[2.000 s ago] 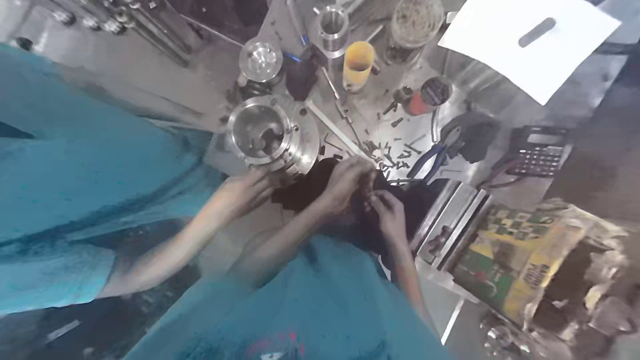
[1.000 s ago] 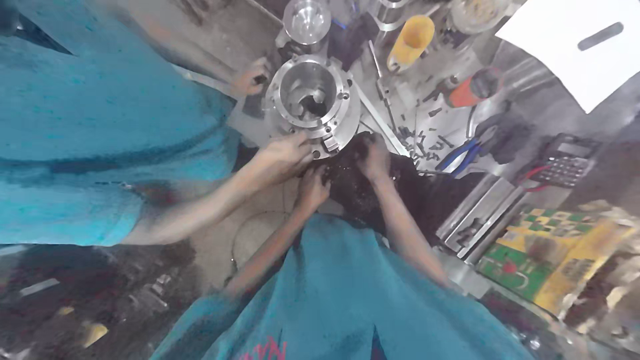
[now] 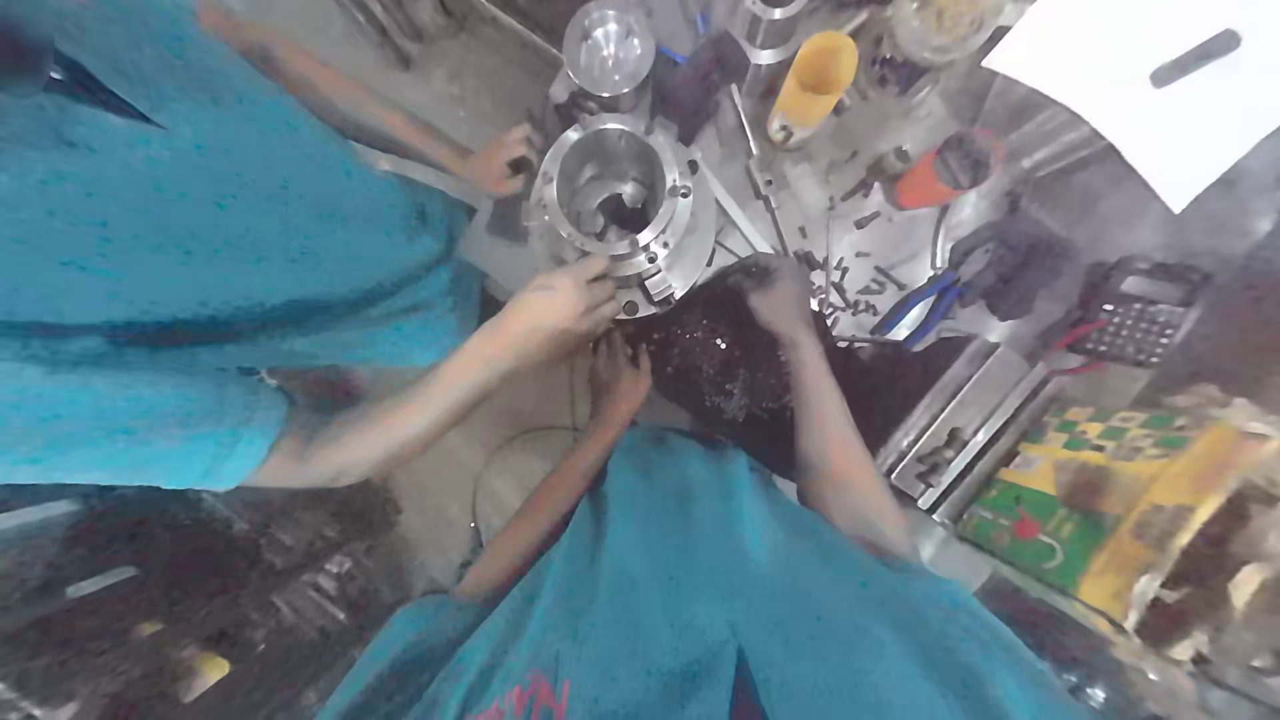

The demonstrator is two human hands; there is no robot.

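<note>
My left hand (image 3: 618, 378) is at the near edge of a dark cloth (image 3: 715, 350) flecked with shiny metal chips, just below a flanged metal ring housing (image 3: 660, 262). My right hand (image 3: 778, 292) grips the cloth's far edge, its fingers curled down into it. A co-worker's hand (image 3: 565, 305) touches the near rim of the housing, close above my left hand. The co-worker's other hand (image 3: 500, 160) is beside the housing's left side. Whether my left fingers hold the cloth cannot be told.
Loose screws (image 3: 850, 290) lie right of the housing, near blue-handled pliers (image 3: 930, 300). Beyond are a yellow cup (image 3: 820, 75), an orange container (image 3: 935, 175), a glass jar (image 3: 608, 48) and a white sheet (image 3: 1130, 90). A calculator (image 3: 1135, 310) and a printed sack (image 3: 1090, 490) are at right.
My hands, close together two seconds ago, are now apart on the cloth. The co-worker's hand stays at the housing's near rim since one second ago. The view has shifted.
</note>
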